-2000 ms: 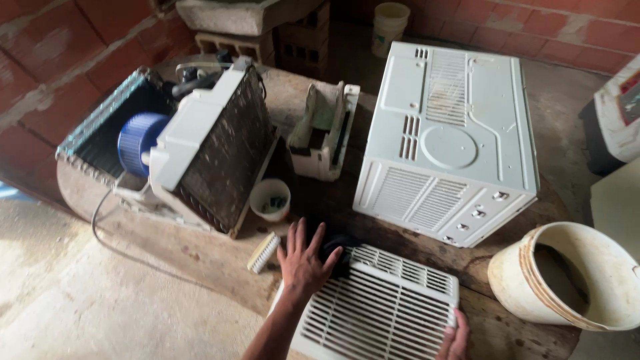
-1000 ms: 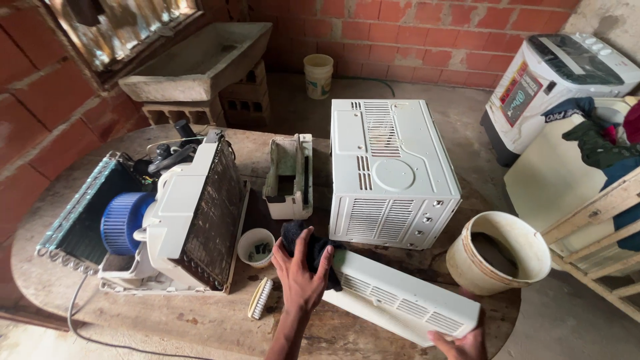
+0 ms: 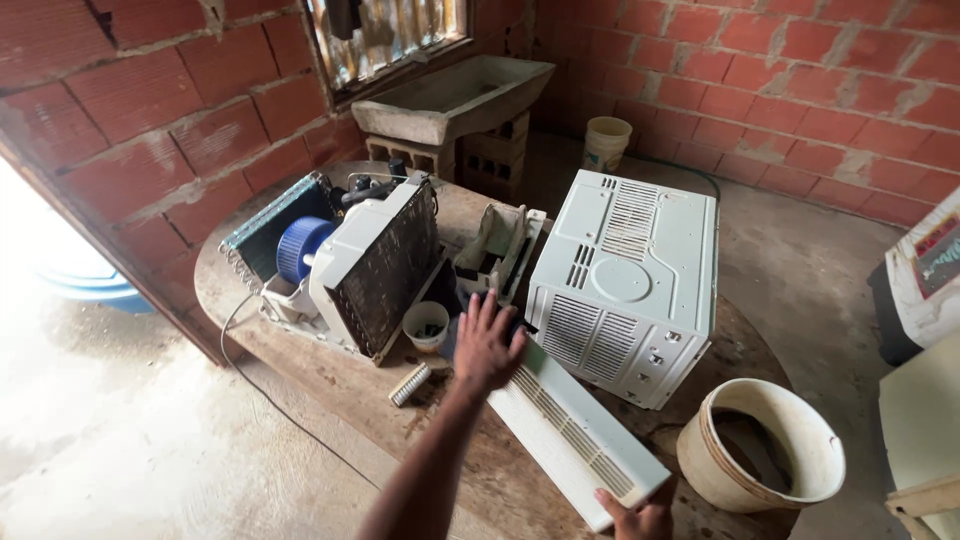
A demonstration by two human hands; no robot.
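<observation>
My right hand grips the near end of a white plastic air conditioner front grille, tilted up on its long side. Over the grille's far end is my left hand, its fingers spread on a dark cloth; how firmly it holds the cloth is hidden. Left of that hand stand a small cup of small dark parts and a scrub brush, bristles showing. The white metal air conditioner casing is just right of the grille's far end.
On the wooden table, the opened air conditioner chassis with a blue blower wheel sits left, a dirty plastic housing behind my left hand. A large bucket stands right. Beyond are a concrete sink and a smaller bucket.
The grille, lying with its slatted face up two seconds ago, has been turned onto its side. My left hand has come onto the dark cloth. The view has swung between frames.
</observation>
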